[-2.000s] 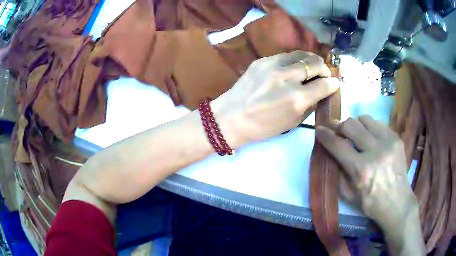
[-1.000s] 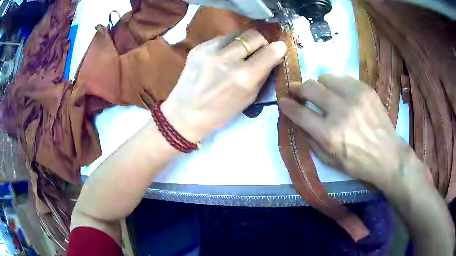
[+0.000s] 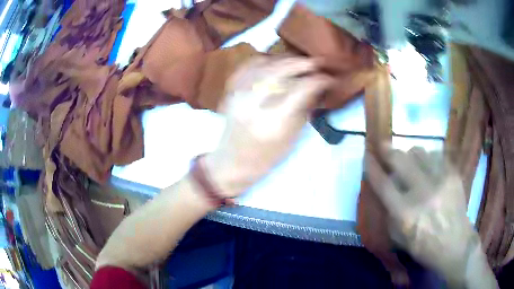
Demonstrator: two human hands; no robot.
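A long brown strip (image 3: 379,110) runs from the sewing machine's needle area down over the table's front edge. My right hand (image 3: 420,192) is blurred, with its fingers on the strip; the fingertips are unclear. My left hand (image 3: 267,118) is blurred, palm down at the rust-brown fabric panel (image 3: 225,73), left of the strip. Whether its fingers pinch the cloth cannot be told. The panel reaches right to the strip by the needle. The presser foot is too blurred to make out.
The white table (image 3: 282,186) has a grey, ruler-marked front edge (image 3: 282,224). A crumpled rust-brown pile (image 3: 84,113) lies at left, with lined strips (image 3: 73,242) below it. More brown strips (image 3: 490,147) hang at right. The machine head (image 3: 389,22) is at top right.
My left hand has moved away from the needle area, leftwards from the strip. My right hand is lower along the strip. The camera view has shifted and blurred.
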